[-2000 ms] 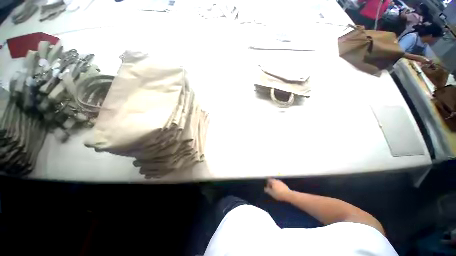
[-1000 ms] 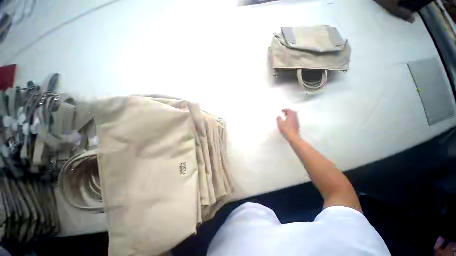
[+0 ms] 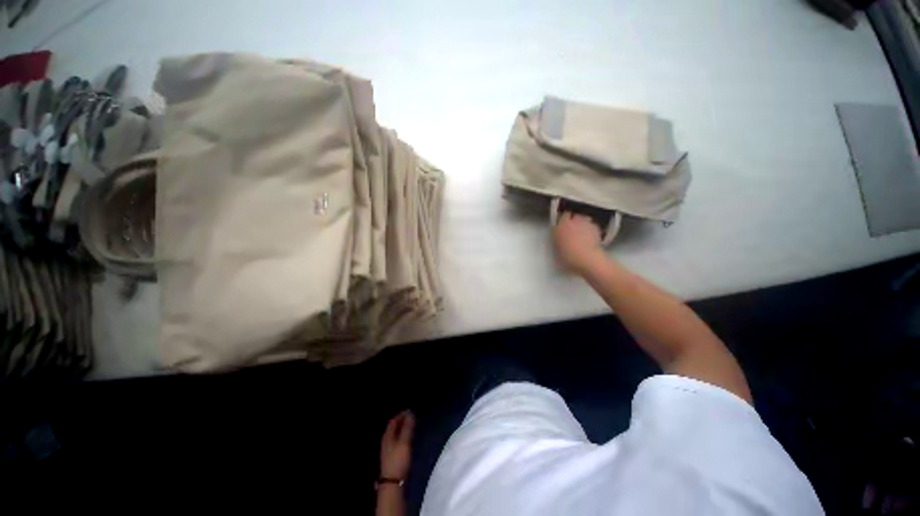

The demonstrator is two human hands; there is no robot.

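Observation:
A beige handbag (image 3: 595, 166) lies folded on the white table, its round handles towards me. My right hand (image 3: 579, 242) is at these handles, fingers in the loop and closed on it; the fingertips are partly hidden against the dark gap under the bag. My left hand (image 3: 398, 443) hangs low in front of the table edge, away from the bags, with a thin band at the wrist. Its fingers look slightly bent, but their exact state is unclear.
A thick stack of flat beige bags (image 3: 262, 202) stands left on the table (image 3: 474, 302), with coiled handles (image 3: 121, 217) beside it. Wrapped straps (image 3: 61, 141) and a red piece (image 3: 25, 68) lie far left. A grey sheet (image 3: 878, 166) lies right.
My right hand has reached the small bag's handles and taken hold. That bag is nearer the table's front edge than before, relative to the stack. My left hand has come into view.

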